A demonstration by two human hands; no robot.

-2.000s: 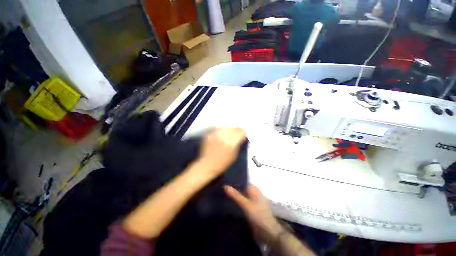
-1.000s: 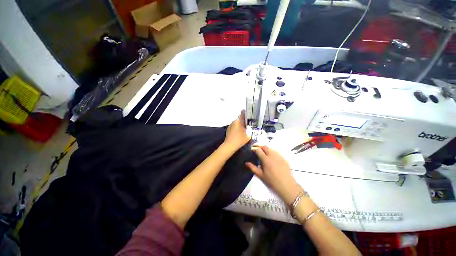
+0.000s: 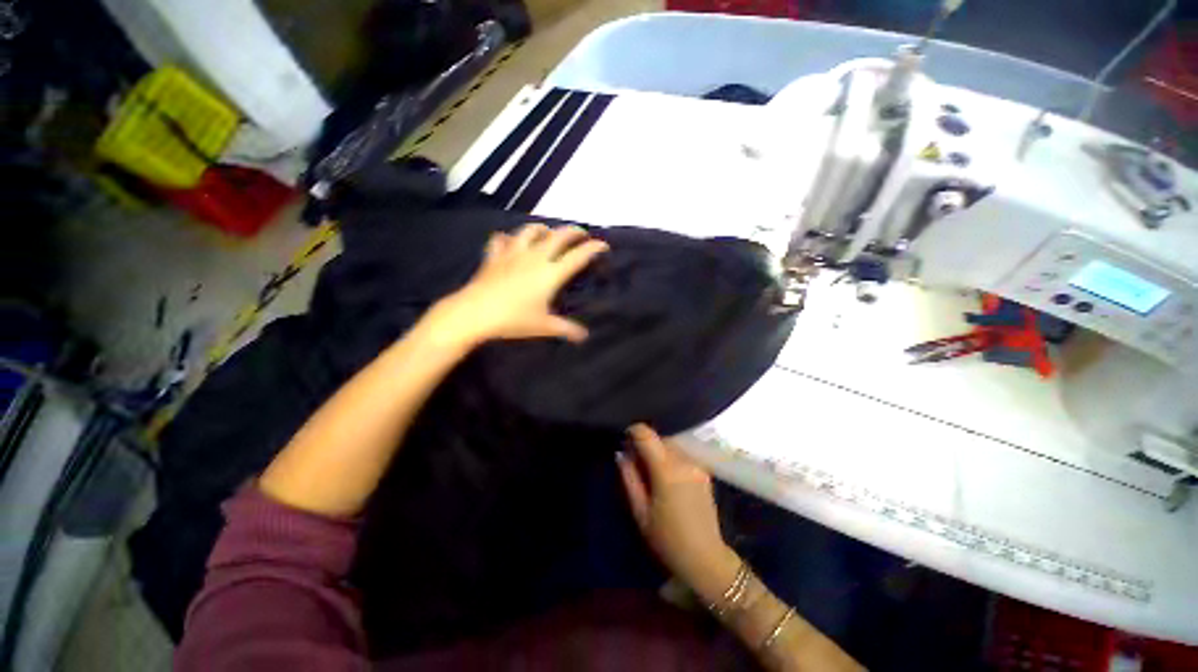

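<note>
The black garment (image 3: 631, 341) lies over the left part of the white machine table and hangs over its front and left edges. Its right end reaches the presser foot and needle area (image 3: 794, 282) of the white sewing machine (image 3: 920, 171). My left hand (image 3: 532, 285) rests on top of the garment with its fingers spread. My right hand (image 3: 673, 499) is at the table's front edge, with thumb and fingers pinched on the garment's front edge. Its fingertips are partly hidden.
Red-handled snips (image 3: 992, 344) lie under the machine arm. A printed ruler (image 3: 946, 525) runs along the table's front edge. Black strips (image 3: 545, 151) lie at the table's left end. A pale tub (image 3: 657, 50) stands behind. Yellow (image 3: 168, 125) and red crates (image 3: 234, 197) stand on the floor.
Both hands have moved away from the needle. My left hand has opened onto the garment; my right hand has moved down to the table's front edge. The camera view has shifted.
</note>
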